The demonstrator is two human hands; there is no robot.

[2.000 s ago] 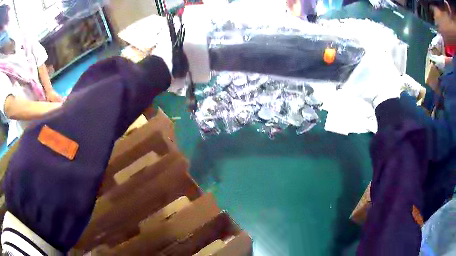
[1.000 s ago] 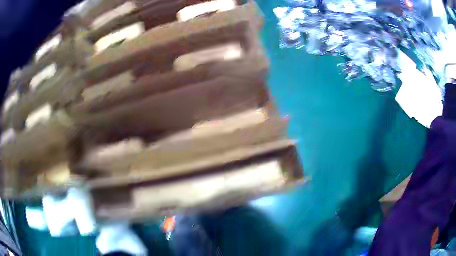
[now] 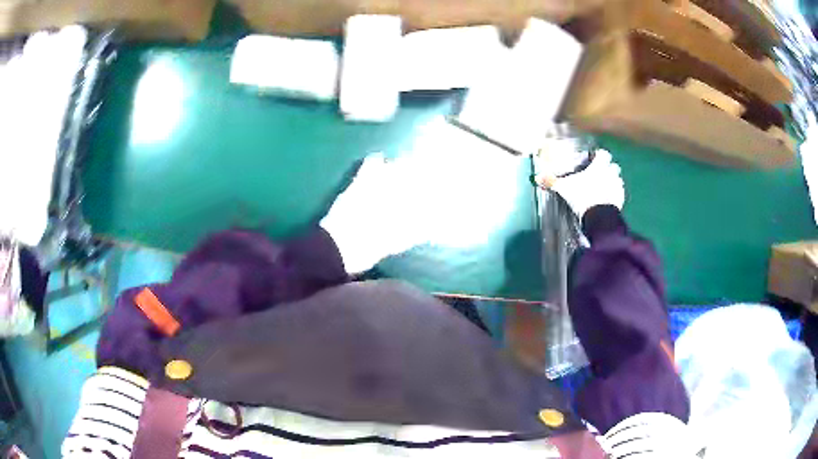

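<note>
A long clear-bagged unit (image 3: 556,269) stretches from the table towards me, and its near end sticks out past the table's front edge. My right hand (image 3: 587,184), in a white glove, grips the far part of its film. My left hand (image 3: 366,215), also gloved, is over the table left of the unit; glare and blur hide its fingers and whether it holds anything. White foam end caps (image 3: 371,67) stand at the back, several side by side, some leaning near the cartons. A thin dark strip or cord lies between them and my right hand.
Open brown cartons (image 3: 709,125) stand at the back right, with more carton edges along the back. White long bagged units (image 3: 40,125) lie at the far left. A cloudy plastic sack (image 3: 749,381) is at the lower right, and another carton (image 3: 795,273) is at the right edge.
The view has swung from the accessory heap and carton rows to the table in front of me. The foam caps and both gloved hands now show, and my right hand is on the bagged unit.
</note>
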